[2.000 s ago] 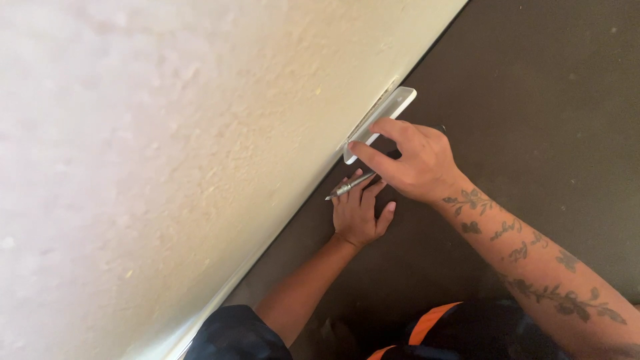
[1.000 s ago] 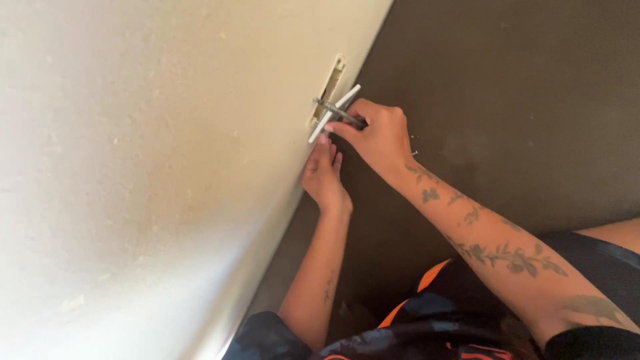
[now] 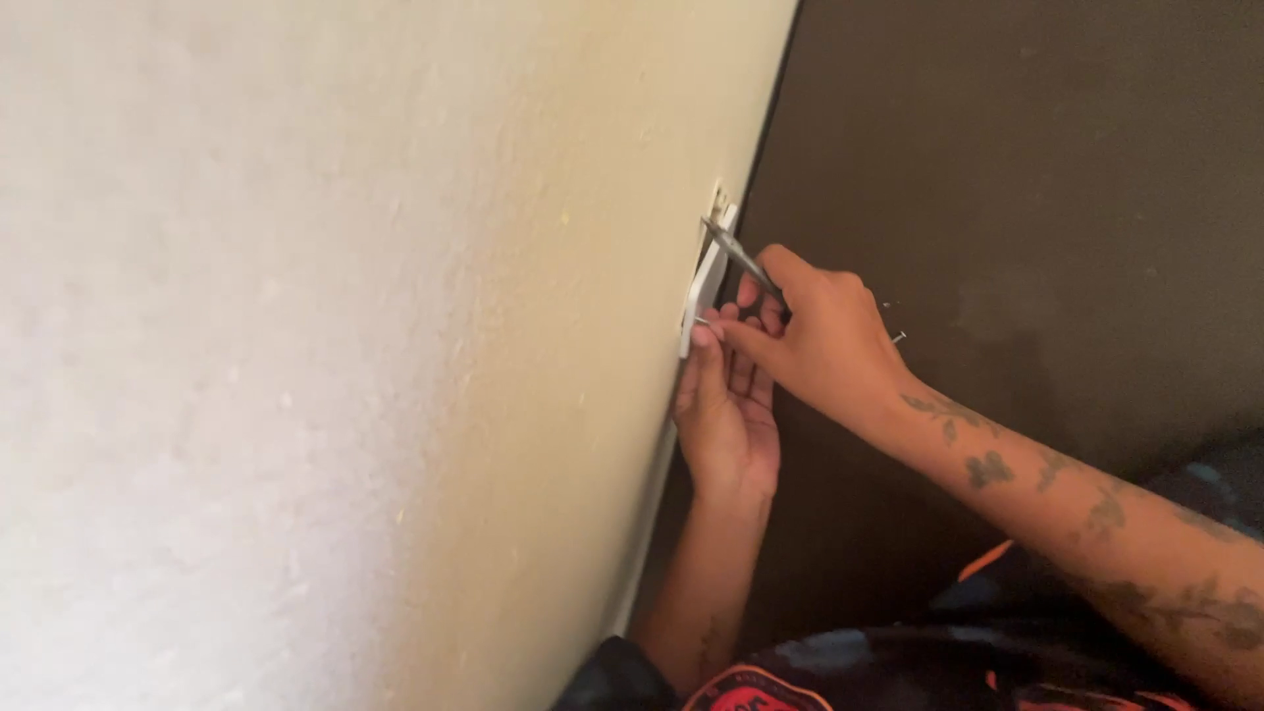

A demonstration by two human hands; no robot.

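Observation:
A white cover plate (image 3: 707, 281) stands on edge against the pale wall, partly over a narrow recessed opening (image 3: 718, 200). My left hand (image 3: 729, 425) reaches up from below, its thumb and fingers on the plate's lower end. My right hand (image 3: 825, 331) holds a slim metal tool (image 3: 739, 255), perhaps a screwdriver, in its curled fingers, with the tip near the opening. Right thumb and left fingertips meet at a small screw (image 3: 702, 321) by the plate's lower end. The plate's far face is hidden.
The pale wall (image 3: 346, 296) fills the left side and meets a dark brown surface (image 3: 1037, 148) on the right. A small screw or nail (image 3: 899, 338) lies on that surface just beyond my right wrist. My dark patterned clothing (image 3: 889, 662) shows at the bottom.
The plate was away from the opening's lower part one second ago and now lies closer along it. Two seconds ago the tool was by my left hand; now my right hand holds it.

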